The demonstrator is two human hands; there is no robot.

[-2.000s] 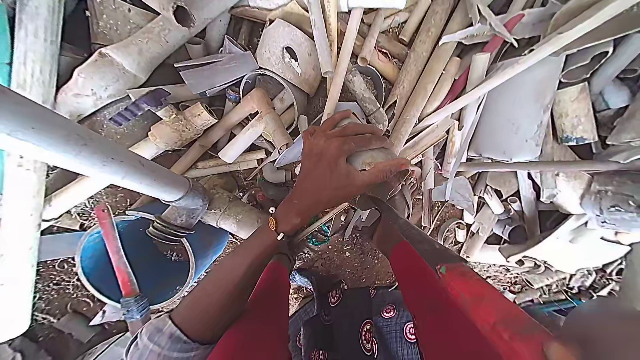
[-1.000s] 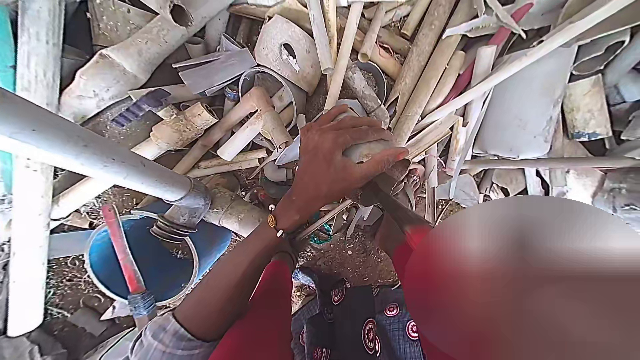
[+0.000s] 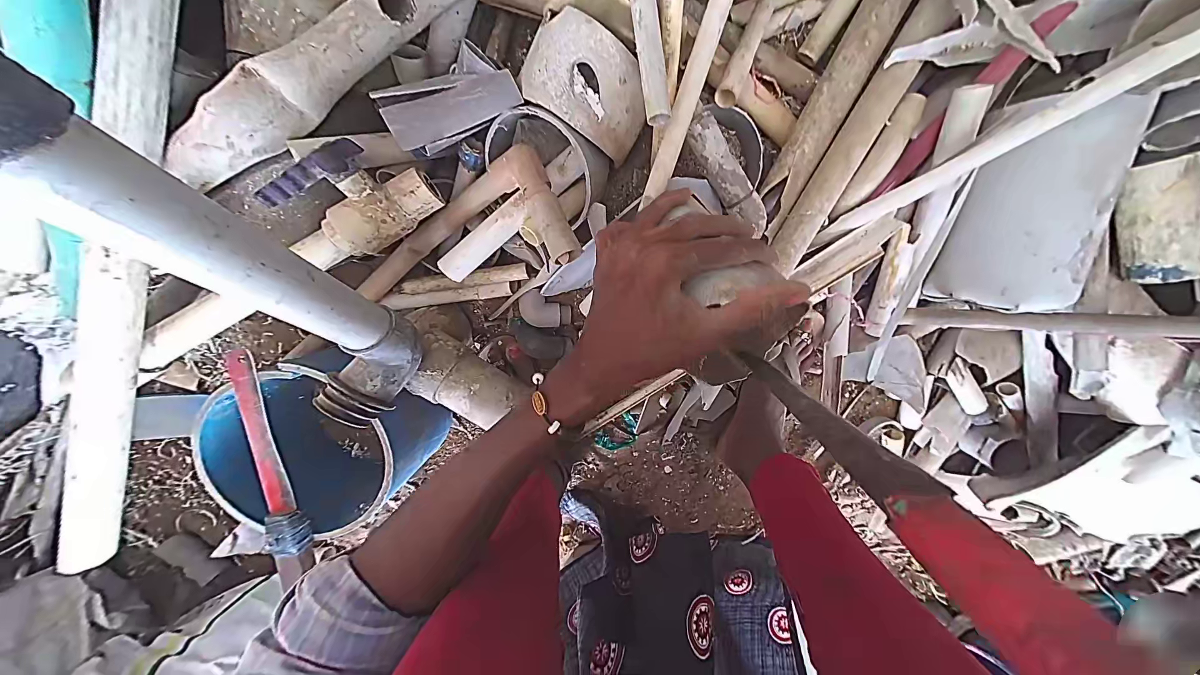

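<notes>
My left hand (image 3: 689,281), with a beaded bracelet at its wrist, is spread over a rounded, pale grey piece (image 3: 727,281) that looks like plastic pipe, its fingers curled over the far side. Below the hand, the dark metal blade (image 3: 834,422) of a long tool points up-left, its tip end close to the piece; whether they touch cannot be told. The tool's red handle (image 3: 1003,562) runs to the lower right corner. There a blurred patch covers its end, and my right hand cannot be seen. A foot (image 3: 753,431) is beside the blade.
Pipe scraps and cut plastic pieces (image 3: 844,141) are heaped all around. A thick grey pipe (image 3: 216,234) slants in from the left, above a blue-lined pipe ring (image 3: 291,450). Across that ring lies another red-handled tool (image 3: 262,431). A flat grey sheet (image 3: 1031,206) leans at the right.
My left hand has stayed on the rounded piece with little movement. The red handle, hidden by a large blurred patch one second ago, shows again.
</notes>
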